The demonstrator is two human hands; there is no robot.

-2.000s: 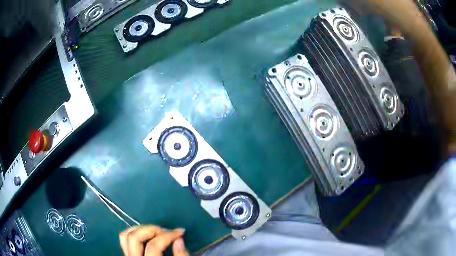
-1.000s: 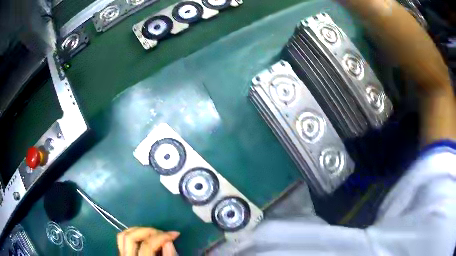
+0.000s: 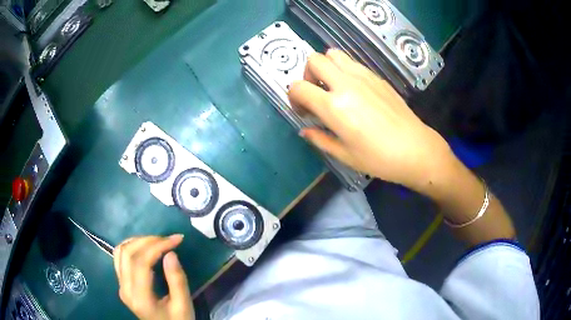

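Observation:
A silver fixture (image 3: 206, 215) with three black-rimmed round seats lies diagonally on the green bench. Clear discs cannot be made out in its seats. My left hand (image 3: 150, 272) is left of it, fingers curled and thumb apart from the index finger, holding nothing visible. Slim tweezers (image 3: 91, 235) lie on the bench, their near end at my left fingers. My right hand (image 3: 366, 119) is over the nearer stack of silver plates (image 3: 275, 47), thumb at its left side and fingers around the top plate, covering its middle. The far fingertips are partly hidden.
A second plate stack (image 3: 401, 47) stands at the upper right. A dark round pad (image 3: 55, 237) and two ringed discs (image 3: 66, 280) lie at left. A red button (image 3: 20, 189) is on the machine edge. A tray (image 3: 24, 306) is at lower left. My smock is below the bench edge.
My right hand has come in from the right edge onto the nearer plate stack. The view has shifted, moving the bench things left. My left hand's thumb and fingers are more spread.

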